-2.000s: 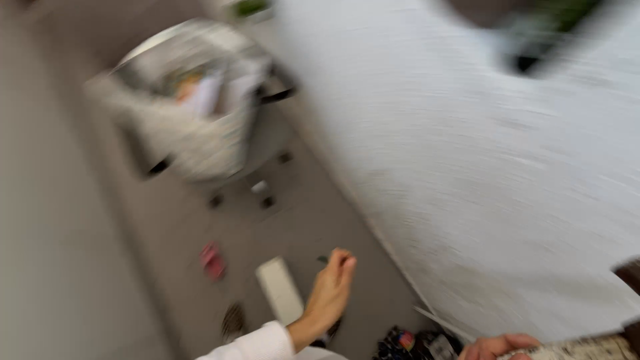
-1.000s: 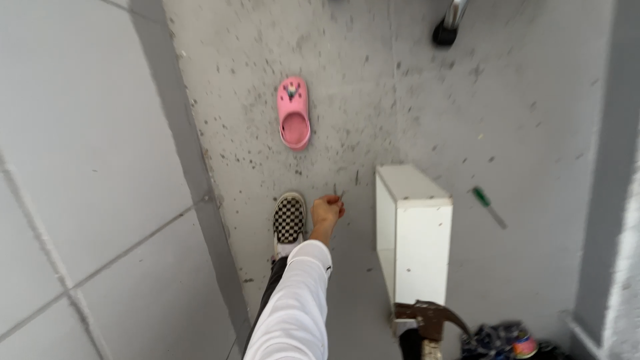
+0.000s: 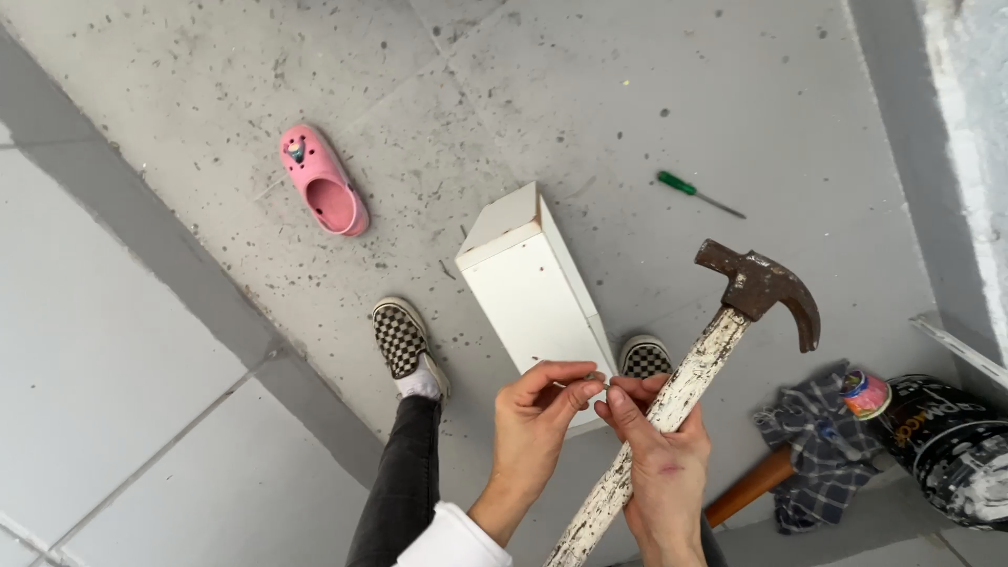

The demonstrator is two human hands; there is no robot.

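Observation:
My right hand [image 3: 668,465] holds a claw hammer [image 3: 693,370] by its worn, white-painted wooden handle; the rusty head points up and to the right. Thumb and fingertips of my left hand [image 3: 543,417] pinch a small, thin object, perhaps a nail, too small to make out fully. Its tip meets the fingertips of my right hand. Below both hands a white box-like board piece [image 3: 524,303] lies on the floor between my checkered shoes, with small brown spots on its face.
A pink clog [image 3: 324,185] lies at upper left, a green-handled screwdriver [image 3: 699,194] at right. At lower right are a plaid cloth [image 3: 827,449], a wooden handle [image 3: 748,486], a small colourful can [image 3: 866,395] and a black paint-smeared bucket [image 3: 945,449]. Walls border both sides.
My left hand has come from beside the white piece to meet my right hand. The hammer, partly seen at the lower edge a second ago, now shows far more fully. The view has shifted.

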